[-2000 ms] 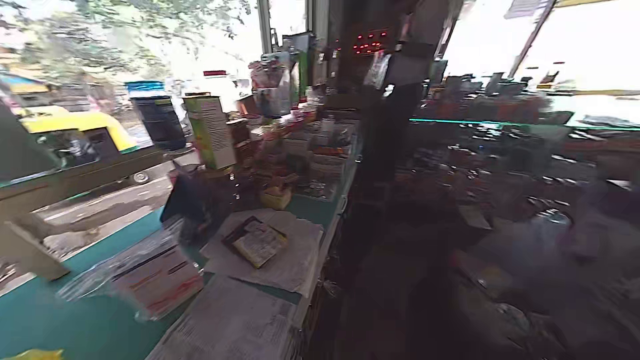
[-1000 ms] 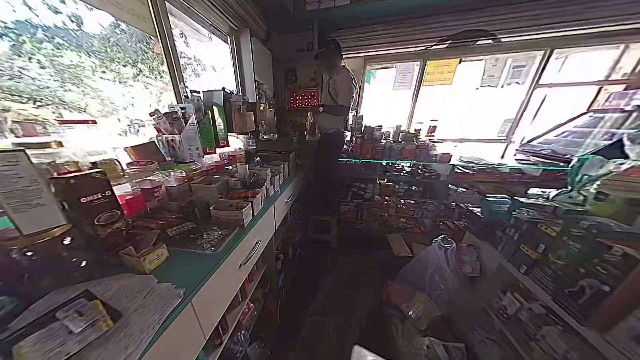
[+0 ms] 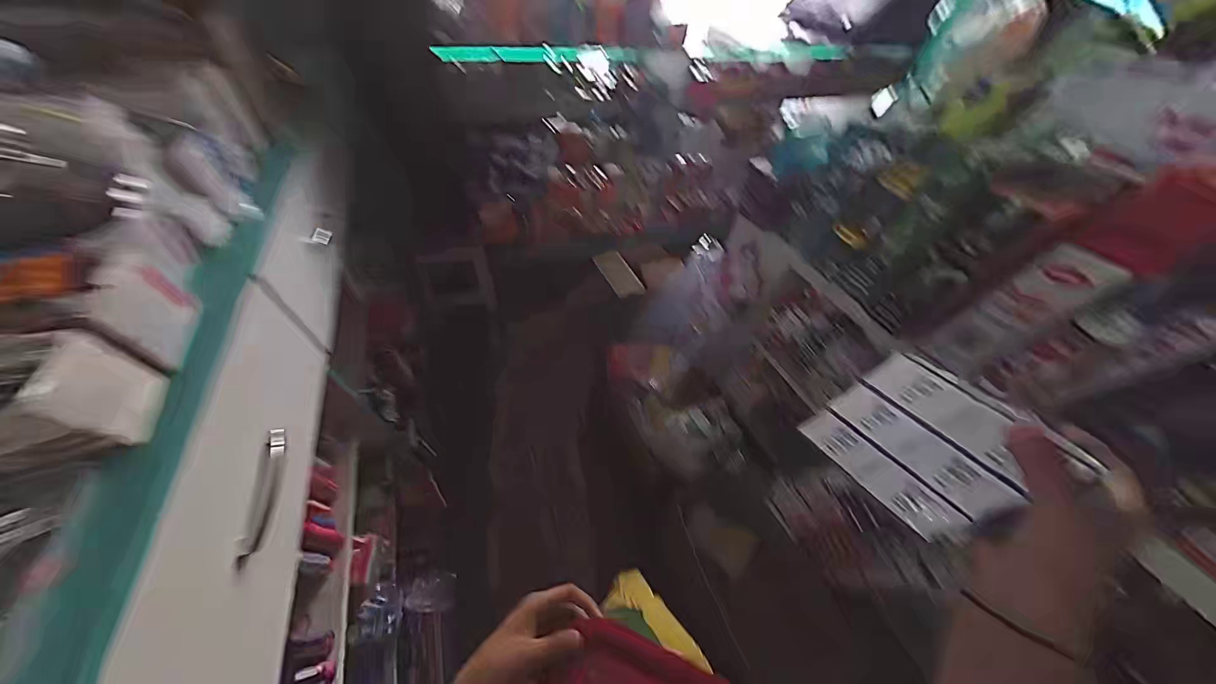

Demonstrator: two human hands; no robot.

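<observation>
At the right, my right hand (image 3: pixel 1054 513), with a thin dark band at the wrist, grips several white boxes (image 3: pixel 917 442) with dark print and dark edges, lying side by side like a stack. Low in the middle, my left hand (image 3: pixel 537 636) is closed on a red cloth or bag (image 3: pixel 627 654). A yellow and green piece (image 3: pixel 655 617) shows just beyond the red item; whether the two are joined I cannot tell. The view is blurred by motion.
Along the left runs a green-edged counter (image 3: pixel 204 361) with small boxes (image 3: pixel 90 389) and white drawers (image 3: pixel 237 475) below. A plastic bag (image 3: pixel 689 294) of goods sits on the floor beside the dark aisle (image 3: pixel 541 427). Packed shelves (image 3: pixel 1007 313) line the right, and a stool (image 3: pixel 456 275) stands farther off.
Both hands have come into view, the right with white boxes and the left with a red item. The view has swung down toward the aisle and the right shelves.
</observation>
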